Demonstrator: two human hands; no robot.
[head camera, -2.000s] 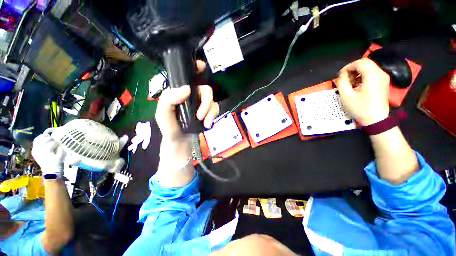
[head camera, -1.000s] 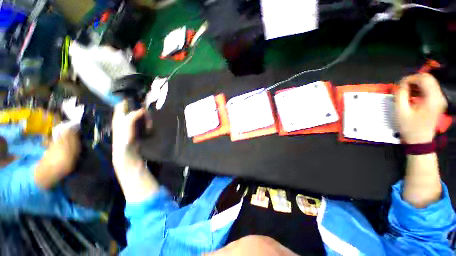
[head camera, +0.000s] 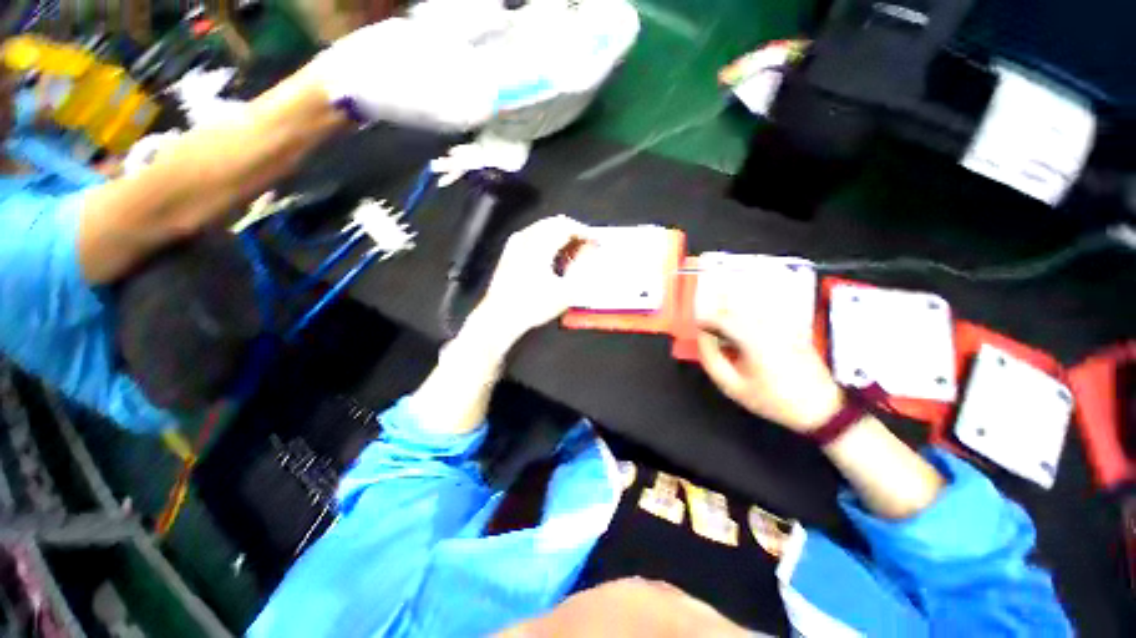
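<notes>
Pale square electronic units lie in a row on orange-red foam pads. My left hand (head camera: 533, 280) is at the left edge of the leftmost unit (head camera: 629, 268), with its fingertips over that edge. My right hand (head camera: 775, 374) is at the front of the second unit (head camera: 760, 289), with its fingers bent over the lower left corner. Blur hides whether either hand grips its unit. The third unit (head camera: 892, 339) and fourth unit (head camera: 1015, 414) lie untouched to the right. The black barcode scanner (head camera: 471, 243) lies on the mat left of my left hand.
A neighbouring worker's gloved hand (head camera: 417, 69) is at a white fan (head camera: 561, 75), back left. A thin cable (head camera: 922, 266) runs behind the units. White connectors on blue cables (head camera: 378, 228) lie left. White paper (head camera: 1034, 131) hangs back right.
My left hand has let go of the scanner and moved to the leftmost unit. My right hand has left the large perforated unit and is at the second unit. The view has swung left.
</notes>
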